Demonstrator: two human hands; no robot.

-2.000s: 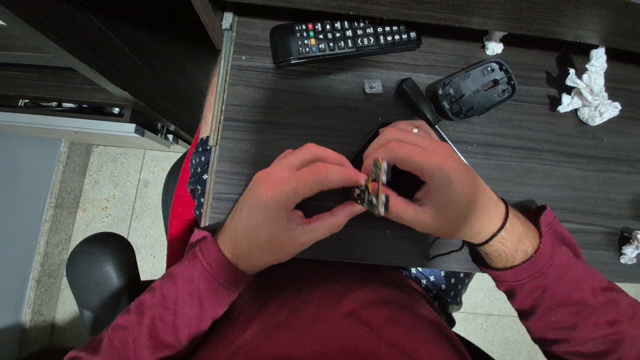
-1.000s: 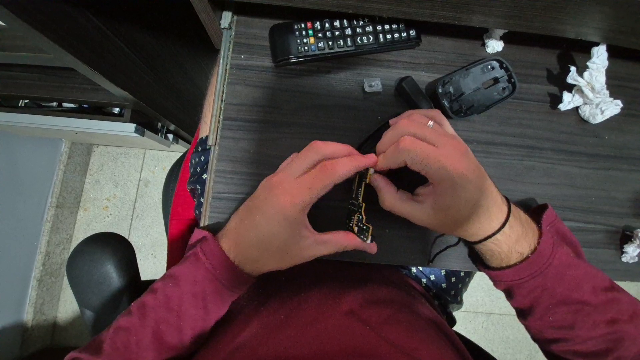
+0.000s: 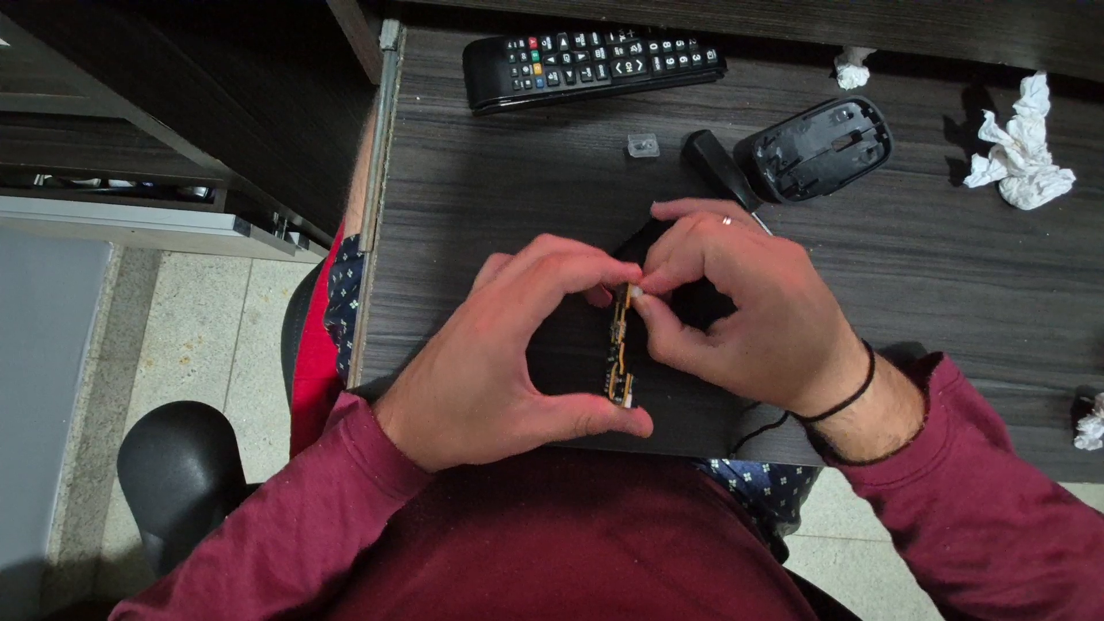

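A small circuit board (image 3: 617,349) stands nearly edge-on between the thumb and fingers of my left hand (image 3: 517,354), which grips it by its two ends. At its upper end, the thumb and forefinger of my right hand (image 3: 742,302) pinch a small whitish part (image 3: 636,292) against the board. Beyond my right hand lies a black-handled tool (image 3: 718,166), its far part hidden by the hand. A black computer mouse shell (image 3: 815,148) rests beside that handle. A dark item under my hands is mostly covered.
A black remote control (image 3: 595,71) lies at the back of the dark wood-grain desk (image 3: 483,190). A small clear plastic piece (image 3: 642,146) is in front of it. Crumpled white paper (image 3: 1022,147) lies at the right. A black armrest (image 3: 185,483) stands at lower left.
The board has turned from a short end-on view to lengthwise between my hands. My left thumb has moved down to its lower end, and my right fingers now pinch at its upper end.
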